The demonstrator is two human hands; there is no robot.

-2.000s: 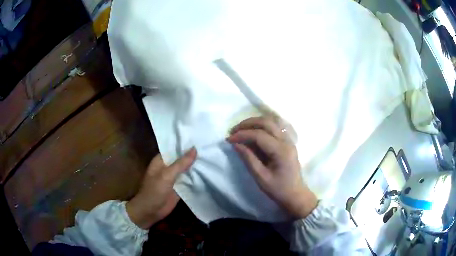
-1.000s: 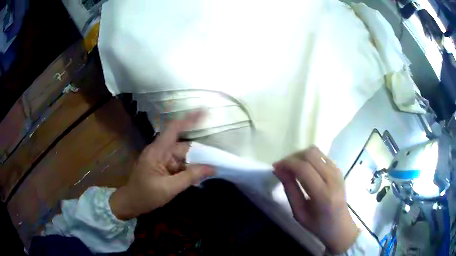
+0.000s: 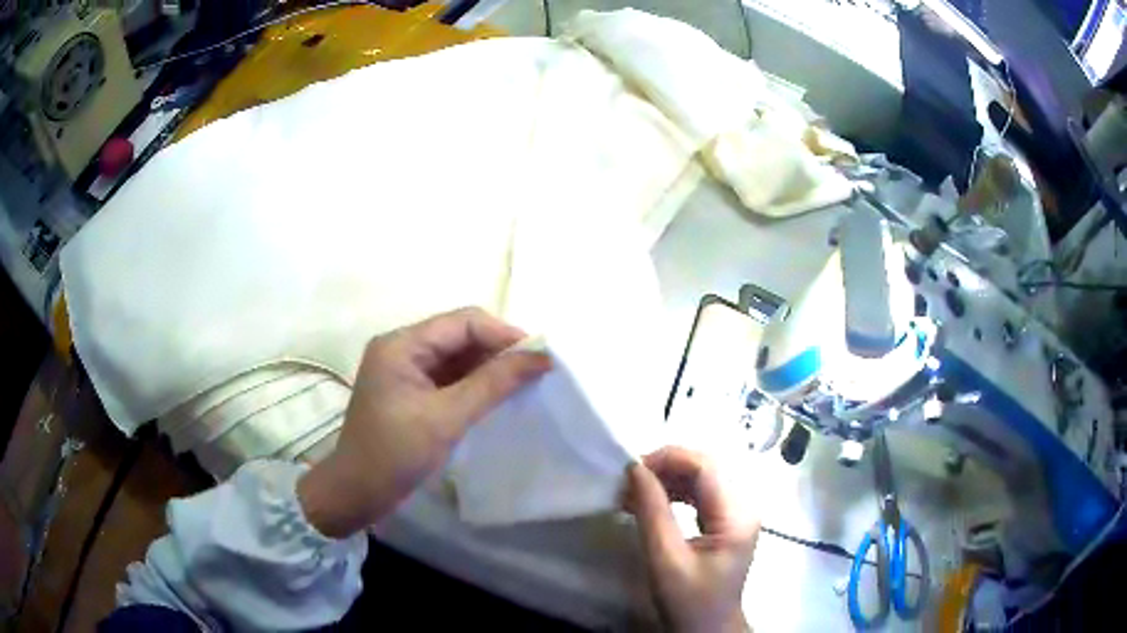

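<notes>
My left hand (image 3: 426, 402) pinches the upper corner of a small white fabric piece (image 3: 538, 451) between thumb and fingers. My right hand (image 3: 698, 526) pinches its right edge. The piece is held over large cream-white panels (image 3: 297, 235), which lie stacked, with several layer edges showing at the lower left. The sewing machine head (image 3: 853, 334), white with a blue stripe, is right of my hands. The needle area (image 3: 766, 427) is bright and hard to make out. Whether the piece is attached to a panel cannot be told.
Blue-handled scissors (image 3: 887, 569) lie right of the needle area. Bundled cream cloth (image 3: 772, 161) is at the panels' far end. A yellow-orange plastic sheet (image 3: 334, 56) shows behind the panels. A cream-coloured device with a round grille (image 3: 77, 74) stands at the far left.
The view has swung right, showing more of the machine and the scissors. The hands have lifted a white fabric edge and now hold it between them, nearer the needle area.
</notes>
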